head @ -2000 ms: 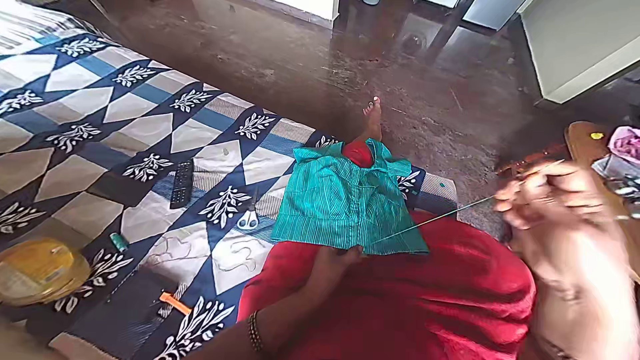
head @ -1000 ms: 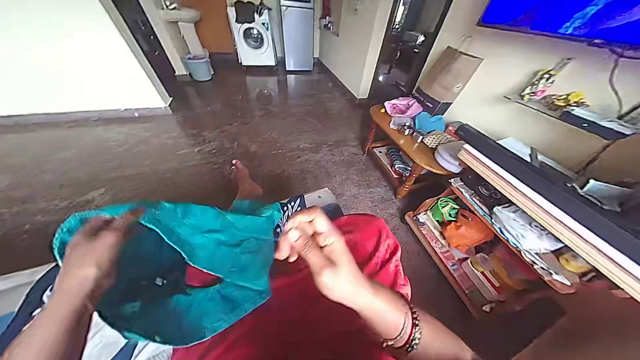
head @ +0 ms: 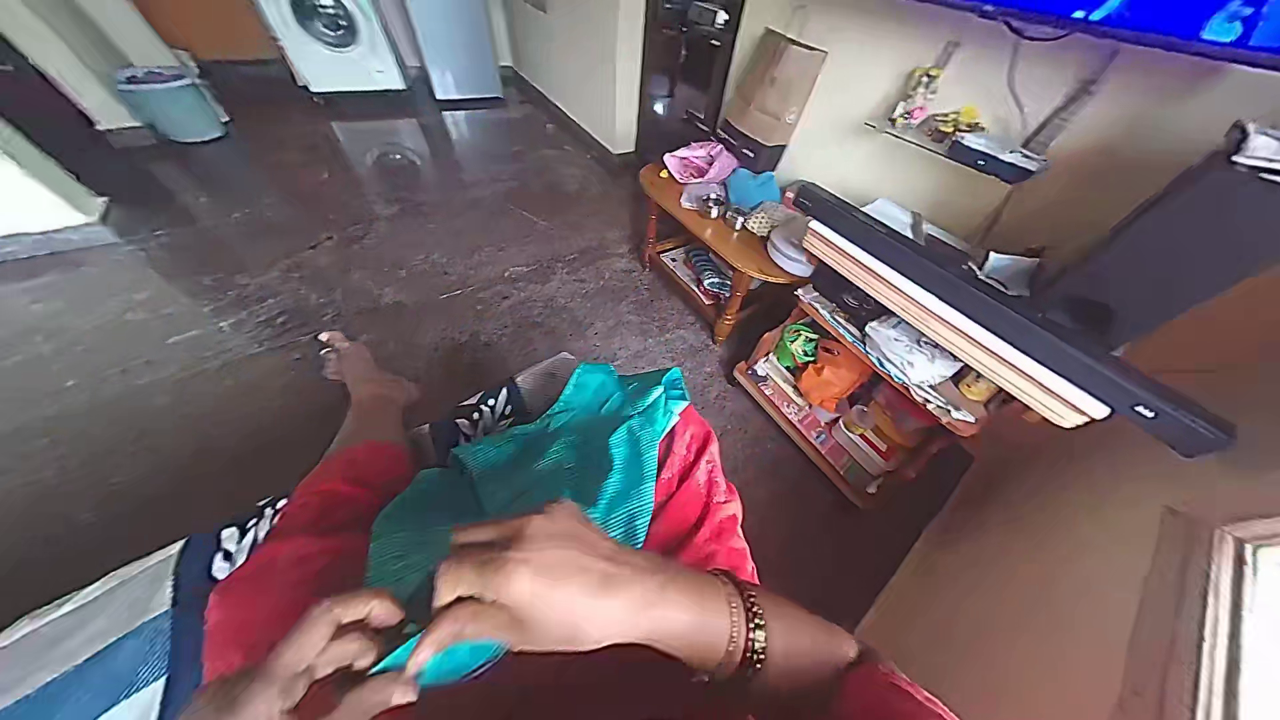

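A teal striped cloth garment lies across my lap, over red clothing. My left hand, at the lower left, pinches the near edge of the garment between thumb and fingers. Close beside it, my right hand reaches in from the right, wearing bracelets at the wrist, with its fingertips on the same edge. A small fold of brighter teal cloth shows between the two hands. I cannot make out a needle or a thread.
A bed with a patterned blue and white cover is at the lower left. My bare foot is over the dark floor. To the right stand a wooden table holding bags and tins, a packed low shelf and a long black soundbar.
The view has swung right. Two seconds ago a taut thread ran from the garment to my right hand. One second ago my hands were apart with the garment lifted; now they are together at its near edge.
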